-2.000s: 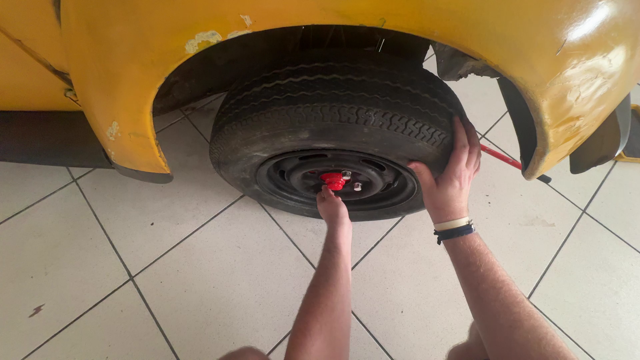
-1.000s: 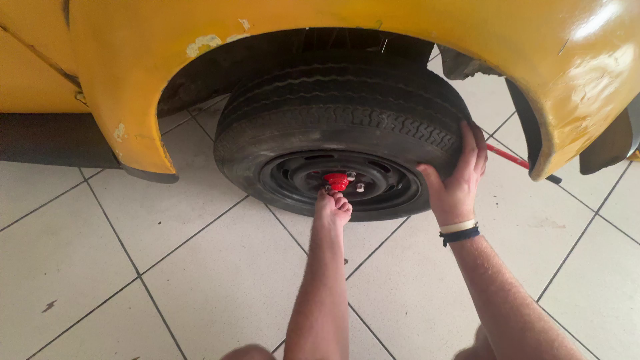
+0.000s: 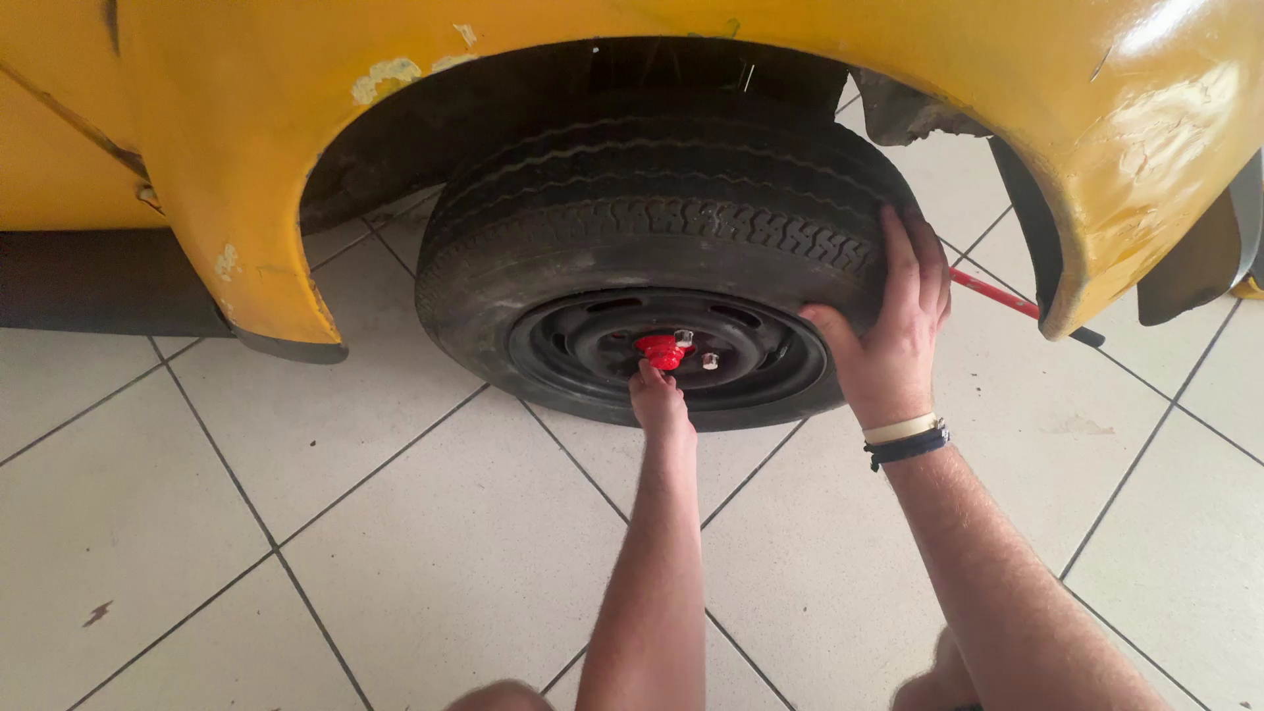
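Observation:
A black rubber tire [image 3: 642,227] on a dark steel wheel rim [image 3: 553,341] sits in the wheel arch of a yellow car. At the rim's middle is a red hub part [image 3: 662,352], with silver lug bolts [image 3: 710,361] beside it. My left hand [image 3: 660,395] reaches to the lower edge of the hub, its fingers bent close together; whether a bolt is between them is hidden. My right hand [image 3: 894,326] grips the tire's right side, thumb on the sidewall and fingers over the tread.
The yellow fender [image 3: 395,59] with chipped paint arches over the wheel. A red bar with a black end [image 3: 1007,294] shows behind my right hand, under the fender's right edge. Pale floor tiles [image 3: 415,553] lie below, and my knees show at the bottom edge.
My left fingers stay at the hub, with their pose slightly changed. My right hand keeps its hold on the tire's right side.

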